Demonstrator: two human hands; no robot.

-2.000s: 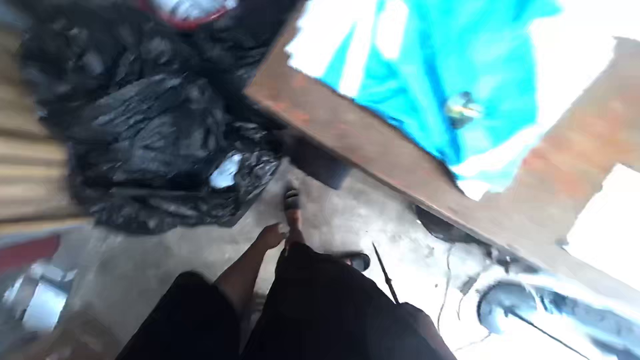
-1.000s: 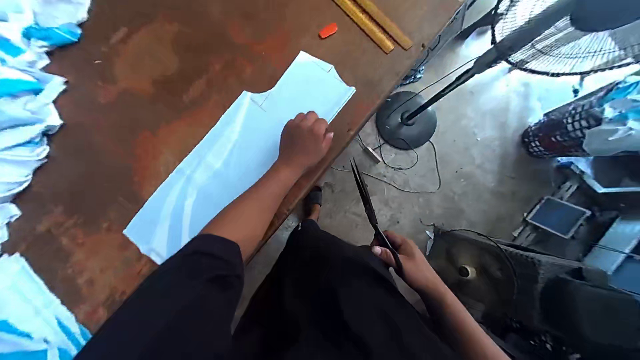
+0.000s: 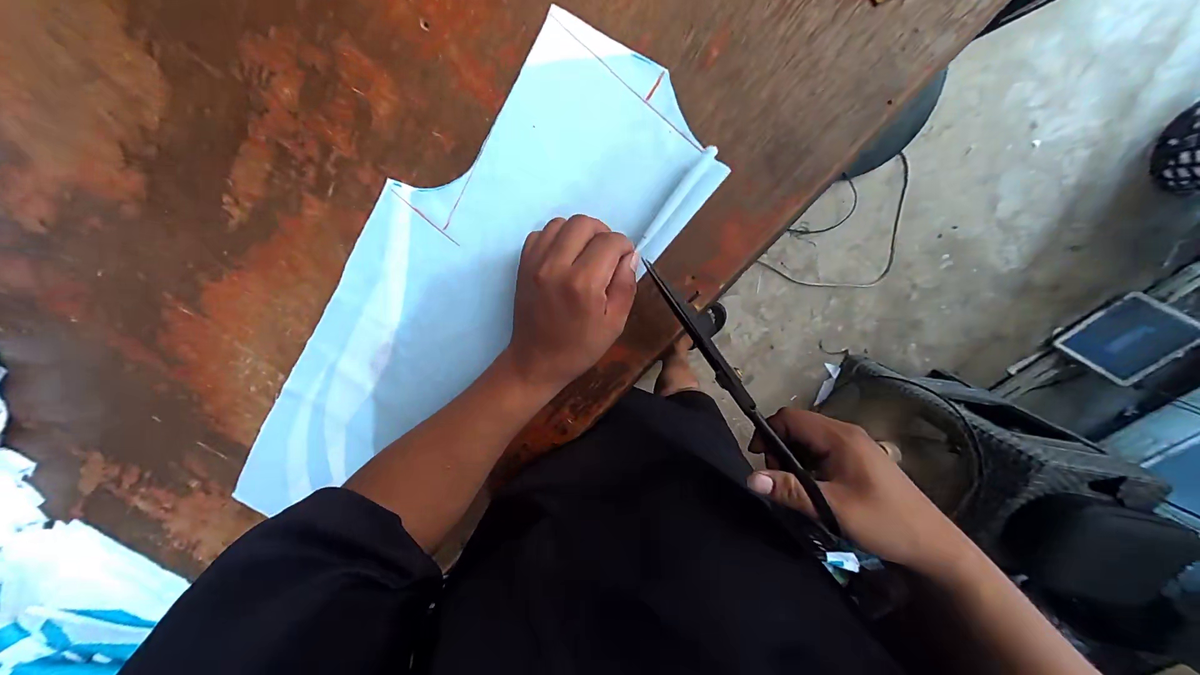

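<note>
A pale blue piece of cut fabric (image 3: 450, 309) with pencil-like lines and a short red mark lies on a worn wooden table (image 3: 234, 103). My left hand (image 3: 577, 286) rests on it with curled fingers, the thumb side at the fabric's folded right edge. Whether it pinches that fold is hard to tell. In my right hand (image 3: 825, 464) is a pair of black scissors (image 3: 717, 361), held by the handles beyond the table edge. The blades look closed, and their tips are beside the folded edge, close to my left fingers.
White and blue fabric (image 3: 84, 581) lies at the table's lower left. Past the table edge, a dark round base (image 3: 905, 127) and a cable (image 3: 877, 281) are on the concrete floor. A dark bulky object (image 3: 937, 431) stands near my right forearm.
The scissors in my right hand have moved to the fabric's right edge from beyond the table. That edge is now folded over near my left hand. The view is closer to the fabric.
</note>
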